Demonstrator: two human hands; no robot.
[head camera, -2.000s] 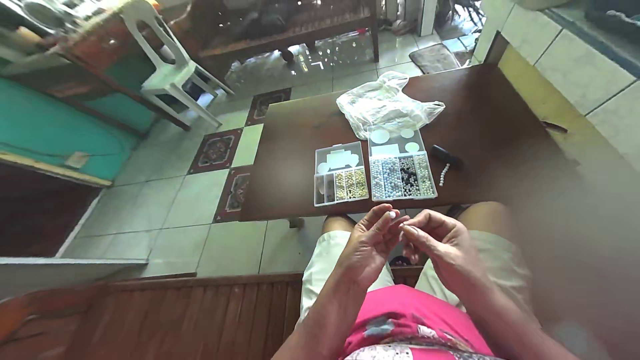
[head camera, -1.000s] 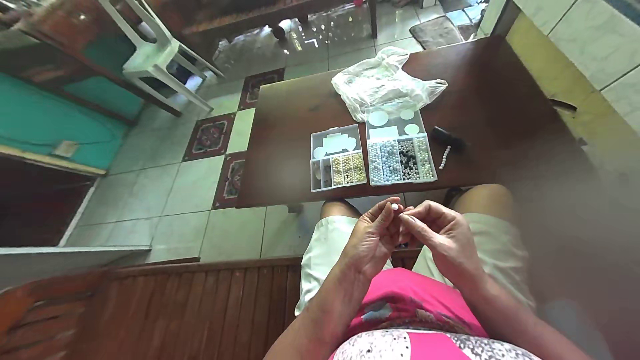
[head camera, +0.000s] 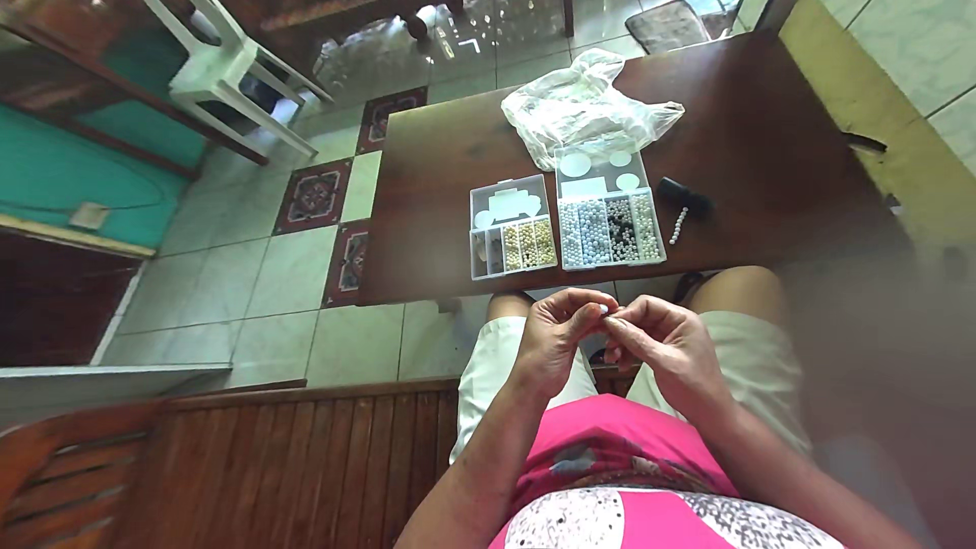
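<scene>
My left hand (head camera: 560, 332) pinches a small white bead (head camera: 604, 309) between thumb and forefinger above my lap. My right hand (head camera: 663, 343) meets it from the right, its thumb and forefinger closed at the bead; whether they grip a thread or wire is too small to tell. Just beyond my hands, two open clear plastic bead boxes lie on the dark wooden table. The smaller box (head camera: 515, 245) holds gold beads in part of its compartments. The larger box (head camera: 610, 229) holds white, pale blue, dark grey mixed and cream beads. A short row of white beads (head camera: 679, 226) lies right of it.
A crumpled translucent plastic bag (head camera: 587, 107) lies behind the boxes. A black object (head camera: 684, 194) is beside the bead row. The wooden table's (head camera: 435, 175) near edge is just past my knees. A white plastic chair (head camera: 221, 76) stands on the tiled floor at the far left.
My fingertips stay together around the small white bead, with only slight finger movement. The boxes, bag and bead row remain in place on the table.
</scene>
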